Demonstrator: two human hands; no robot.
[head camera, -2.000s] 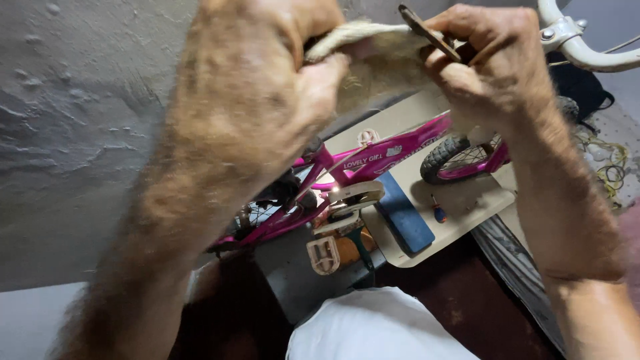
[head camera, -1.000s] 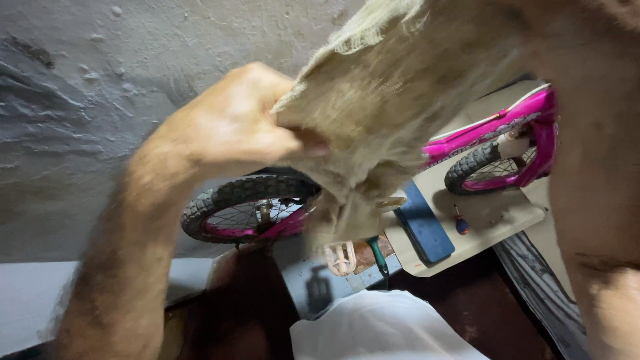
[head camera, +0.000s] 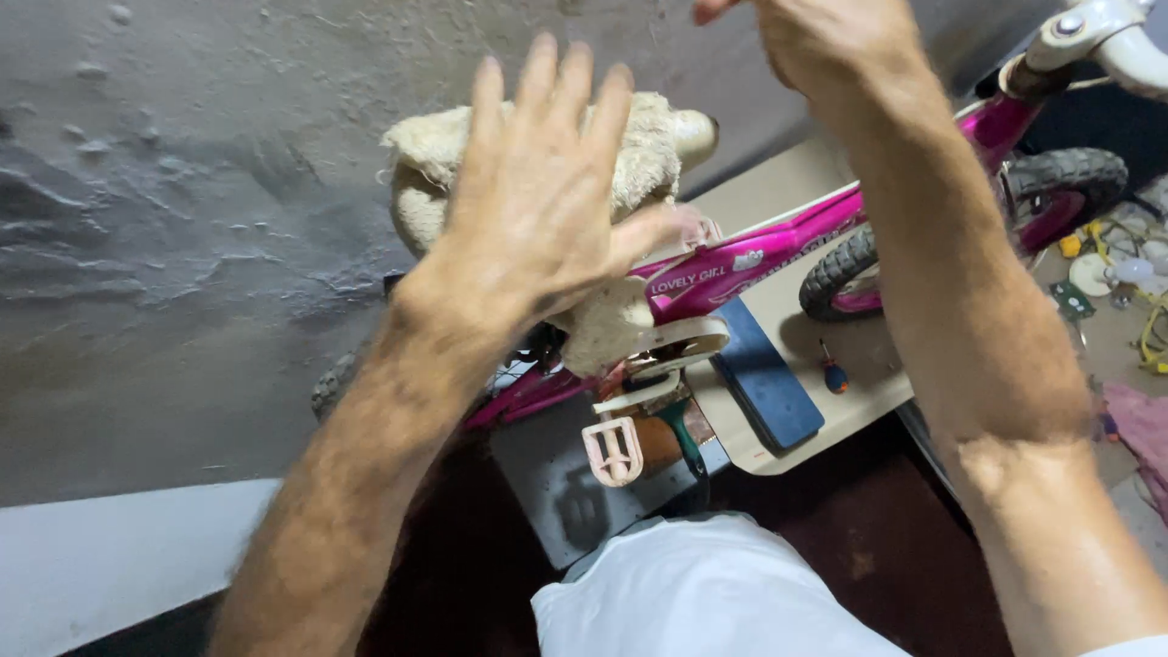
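A pink child's bicycle (head camera: 712, 278) stands beside the wall. Over its seat area lies a worn, cream, fluffy cloth (head camera: 648, 155). My left hand (head camera: 538, 192) is spread flat over this cloth, fingers apart and slightly blurred; whether it touches the cloth cannot be told. My right hand (head camera: 821, 36) is raised at the top edge, right of the cloth, with part of its fingers cut off by the frame, and no object shows in it. Below the cloth are the white chainring cover (head camera: 698, 339) and a pale pedal (head camera: 613, 453).
A dark blue case (head camera: 771, 379) and a small screwdriver (head camera: 833, 372) lie on a beige board (head camera: 776, 464). A green-handled brush (head camera: 686, 438) is near the pedal. Bulbs and yellow wires (head camera: 1154, 333) lie at right, near a pink cloth (head camera: 1136, 420). The rough wall (head camera: 201, 228) is at left.
The cream cloth, stretched between my hands one second ago, now lies on the bicycle. My left hand has let go of it and spread its fingers; my right hand has come off it too.
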